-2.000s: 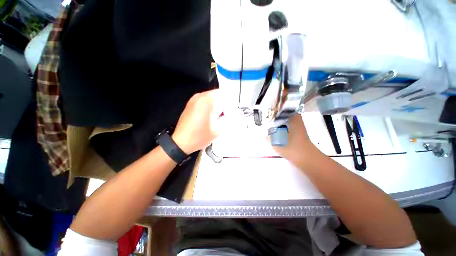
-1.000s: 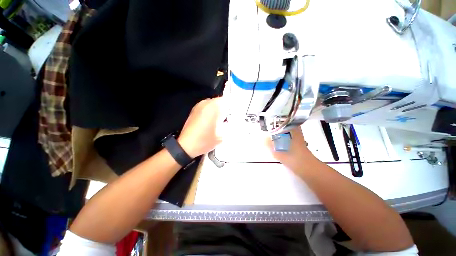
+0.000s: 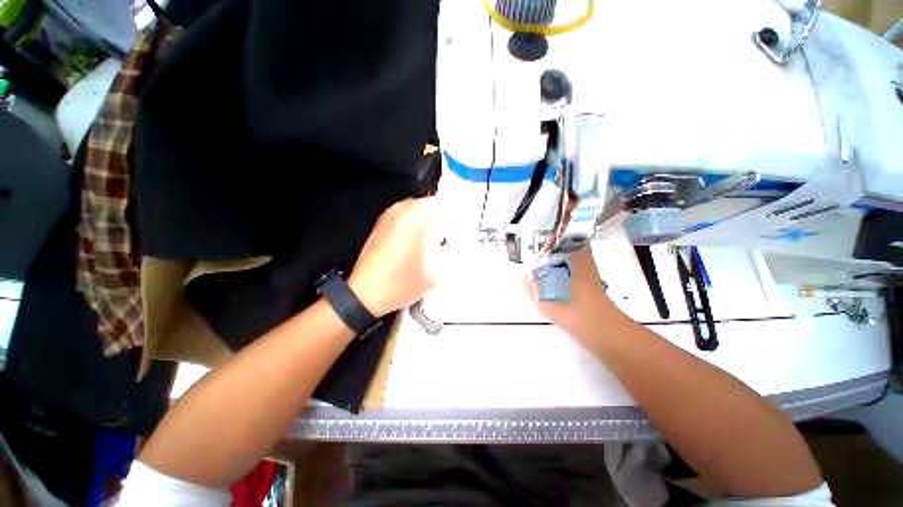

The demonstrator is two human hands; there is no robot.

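The white sewing machine head (image 3: pixel 683 89) with its blue stripe stands over the white table. My left hand (image 3: pixel 398 255) is at the left of the needle area, its fingertips washed out by glare and partly behind the head. My right hand (image 3: pixel 574 297) is right of the needle area, its fingers hidden behind the head and a grey knob (image 3: pixel 552 283). What either hand holds cannot be seen. The black garment cloth (image 3: pixel 297 119) lies left of the head, with tan facing (image 3: pixel 168 307) and plaid lining (image 3: pixel 107 198). A small grey curved part (image 3: pixel 426 318) lies by my left hand.
A black strip (image 3: pixel 651 281) and dark snips (image 3: pixel 699 305) lie right of my right hand. A measuring strip (image 3: pixel 475 428) runs along the table's front edge. A tension dial (image 3: pixel 653 224) sticks out from the head. A yellow ring (image 3: pixel 540 28) circles a ridged post on top.
The view has shifted slightly compared with the earlier frames. Both hands stay at the needle area in nearly the same pose. The cloth and tools lie as before.
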